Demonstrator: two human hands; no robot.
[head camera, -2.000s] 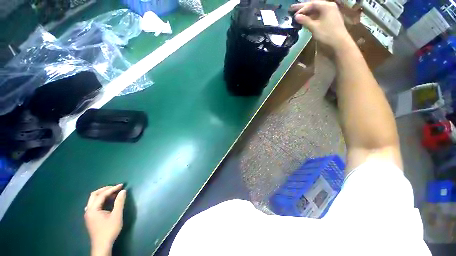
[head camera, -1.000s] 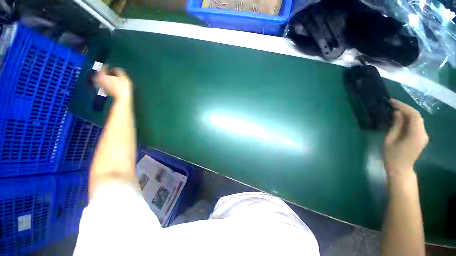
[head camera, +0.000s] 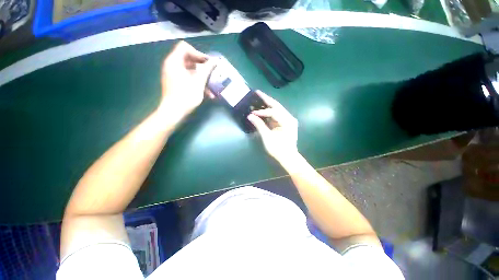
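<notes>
My left hand (head camera: 189, 79) and my right hand (head camera: 273, 126) hold one dark oblong cover plate (head camera: 244, 104) between them, above the middle of the green bench. The plate has a white rectangular label (head camera: 235, 92), and its upper end shines with glare. My left hand grips the upper left end and my right hand grips the lower right end. A black open trim frame (head camera: 272, 53) lies on the bench just beyond, near the white back strip.
A large stack of black parts (head camera: 443, 98) lies at the right on the bench. A blue bin (head camera: 96, 19) of tan pieces and a black parts pile (head camera: 199, 12) stand along the back. A newspaper-lined crate (head camera: 143, 246) is below the front edge.
Both hands have come together over the bench centre and now hold a labelled plate. The view has turned right; the stack is in view again and the blue crates at left are mostly out.
</notes>
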